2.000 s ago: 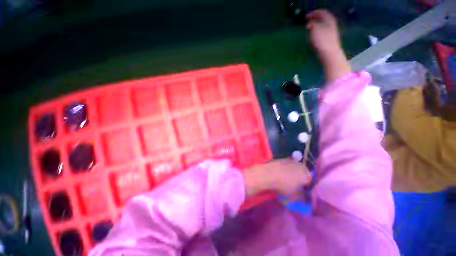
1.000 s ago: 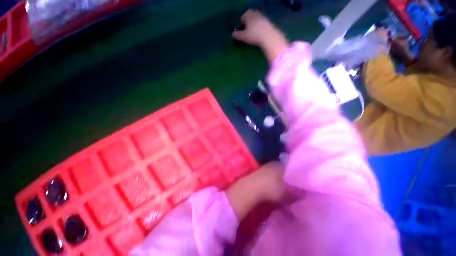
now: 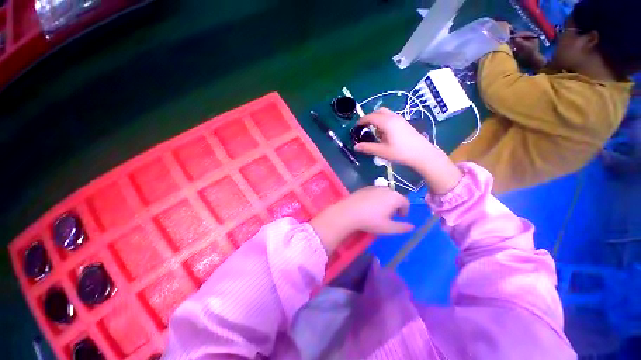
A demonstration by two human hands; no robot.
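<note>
My right hand (image 3: pixel 397 140) holds a round black watch head (image 3: pixel 363 135) between thumb and fingers, just right of the red foam tray (image 3: pixel 116 179). My left hand (image 3: pixel 365 213) is over the tray's right edge with its fingers extended; nothing shows in it. Several dark round watch heads (image 3: pixel 94 283) sit in pockets at the tray's left end. Another dark round unit (image 3: pixel 344 107) lies on the bench beyond my right hand. A white charging puck (image 3: pixel 380 182) lies between my hands.
A dark pen (image 3: pixel 335 138) lies along the tray's right side. A white USB hub (image 3: pixel 443 93) with white cables (image 3: pixel 415 105) stands farther right, near a clear plastic bag (image 3: pixel 467 41). A person in mustard clothing (image 3: pixel 548 119) works at the right. Another red tray (image 3: pixel 91 43) is at upper left.
My right hand has come back from the far bench, with a dark round item, to beside the tray. My left hand's fingers now show clear of my right sleeve.
</note>
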